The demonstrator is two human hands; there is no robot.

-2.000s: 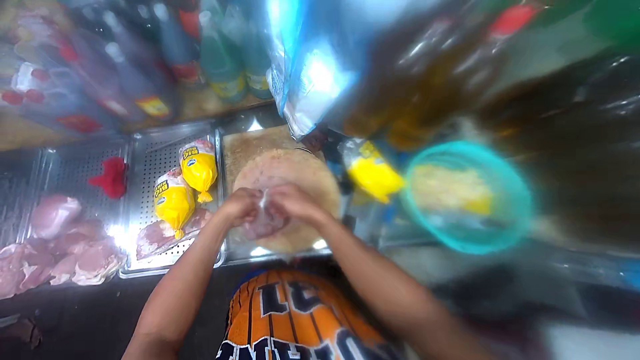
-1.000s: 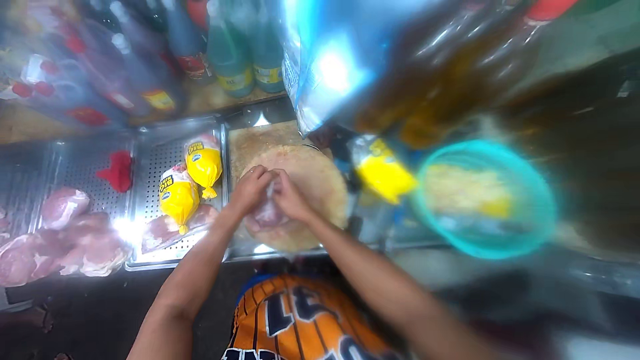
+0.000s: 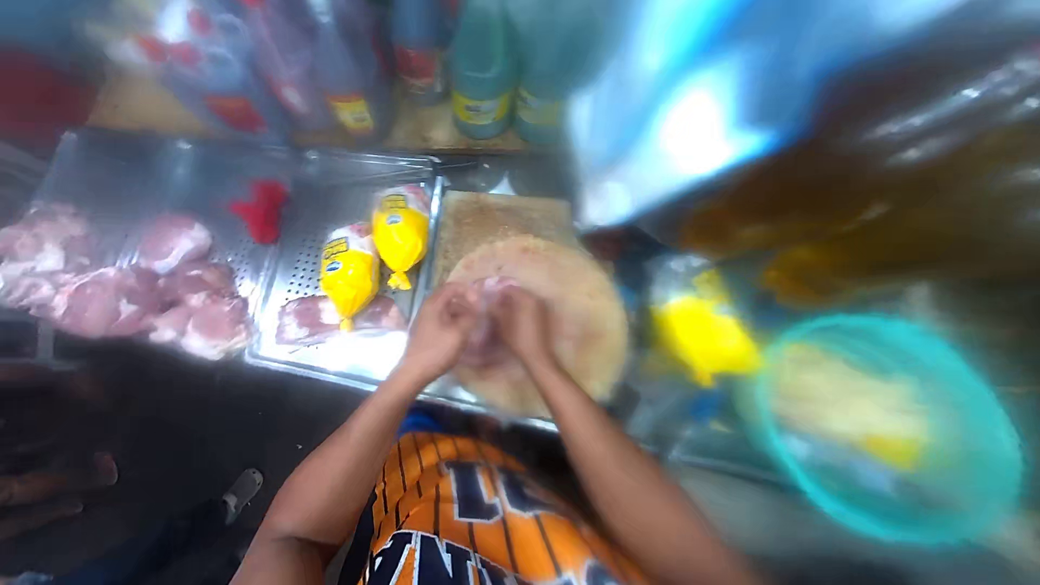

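Observation:
Over a round cutting board (image 3: 569,325), my left hand (image 3: 445,321) and my right hand (image 3: 520,318) are close together, both gripping a piece of raw meat (image 3: 485,345). The meat rests on the board's left part, partly covered by my fingers. Its exact cut is blurred. Just left of the board, two yellow-and-clear wrapped packs of meat, a lower one (image 3: 349,272) and an upper one (image 3: 400,231), lie in a perforated metal tray (image 3: 305,268). Another piece of raw meat (image 3: 305,319) lies under the lower pack.
Raw meat pieces (image 3: 154,296) and a red item (image 3: 264,211) lie at the left. Bottles (image 3: 483,81) stand behind. To the right are a yellow pack (image 3: 707,329) and a turquoise basket (image 3: 987,431). A blue-white plastic bag (image 3: 674,122) hangs above. Another person's foot (image 3: 244,491) shows lower left.
Both hands stay on the meat over the round board; their fingers have shifted, and the hands sit slightly farther apart than one second ago. The view has shifted.

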